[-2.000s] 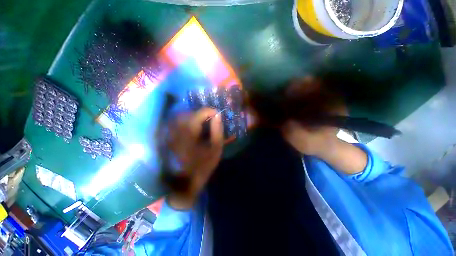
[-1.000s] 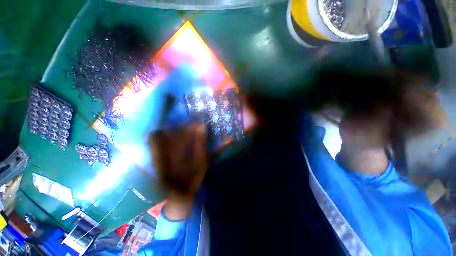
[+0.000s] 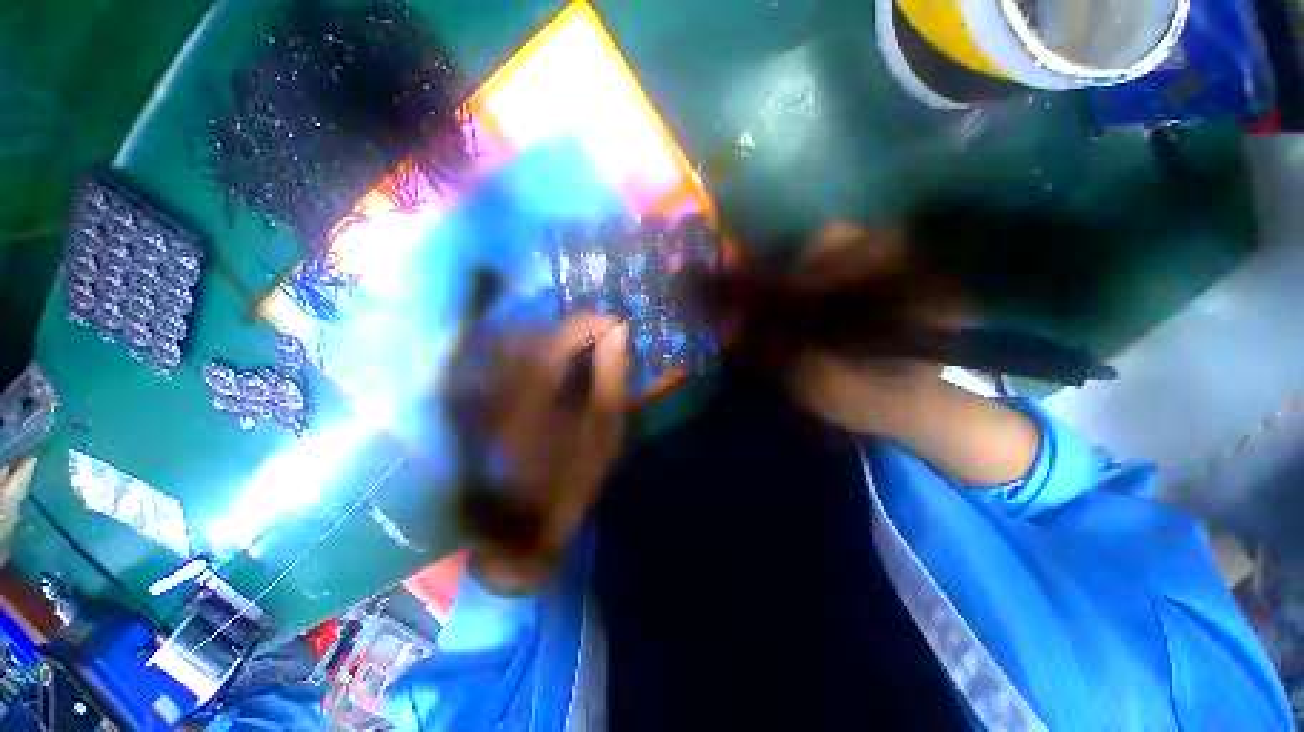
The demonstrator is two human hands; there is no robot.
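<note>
The component panel (image 3: 629, 279), a dark block with a silvery grid of round parts, lies on the glaring orange-edged mat (image 3: 651, 129). My left hand (image 3: 536, 429) is blurred at the panel's near left side, thumb and finger close together; whether they hold something small cannot be told. My right hand (image 3: 858, 343) is blurred at the panel's right, with its fingertips in shadow. It holds a long black pen-like tool (image 3: 1023, 353), whose rear end points right. The tool's tip is hidden in the dark blur.
A dark spiky component pile (image 3: 322, 122) lies beyond the mat. A second panel (image 3: 133, 272) and a small cluster of parts (image 3: 260, 386) lie at left. A white tub with a yellow and black band (image 3: 951, 43) stands at upper right. A blue device (image 3: 129, 672) is lower left.
My right hand has come back from the far right, near the tub, to the panel's right side. My left thumb and finger now show over the panel's near edge. The view has shifted slightly.
</note>
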